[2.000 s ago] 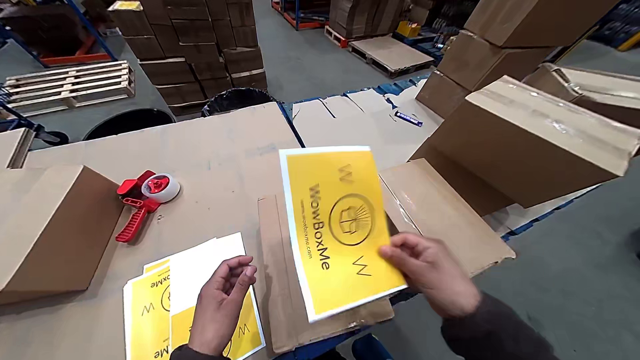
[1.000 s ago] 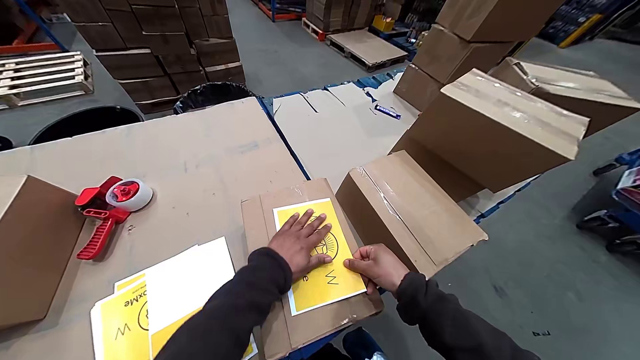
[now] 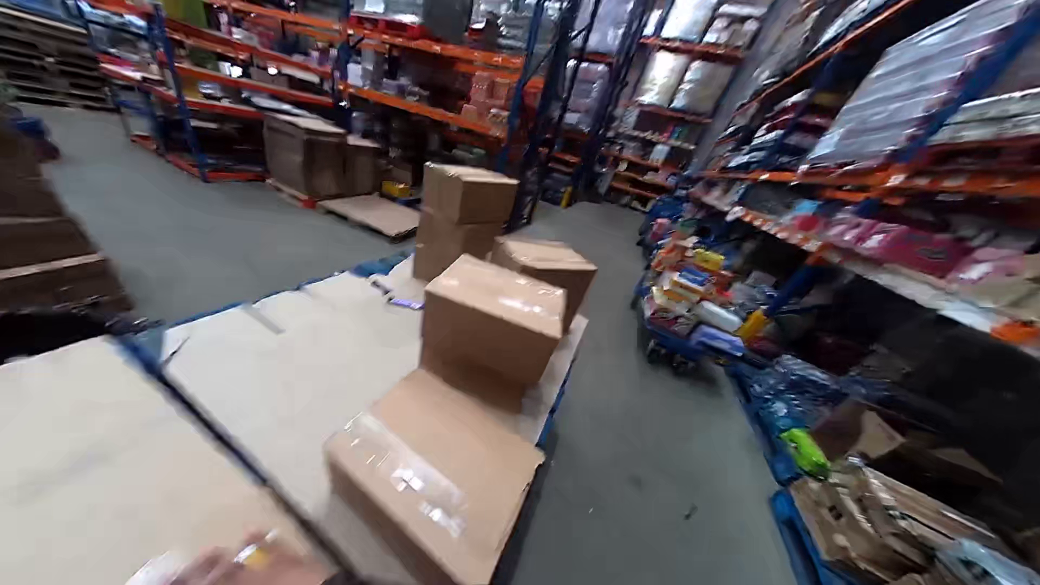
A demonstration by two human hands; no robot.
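At the bottom edge, left of centre, one blurred hand (image 3: 280, 565) is partly in view; the dark cuff on its right side suggests my right hand. Something whitish and a small yellow patch show at its fingers, too blurred to name or to tell whether they are held. My left hand is out of view. A taped cardboard box (image 3: 431, 479) lies to the right of the hand. Behind it stands another taped cardboard box (image 3: 491, 325). The yellow printed sheets and the red tape dispenser are not visible.
The worktable (image 3: 292, 349) has a cardboard-like covering and a dark seam. More boxes (image 3: 463, 203) are stacked at its far corner, near a small purple-and-white item (image 3: 405, 304). Right of the table are the floor (image 3: 634, 455), a loaded cart (image 3: 699, 317) and racks (image 3: 918, 179).
The view has swung far to the right and up. Both hands were on the yellow sheet over a box; now only one blurred hand shows at the bottom edge.
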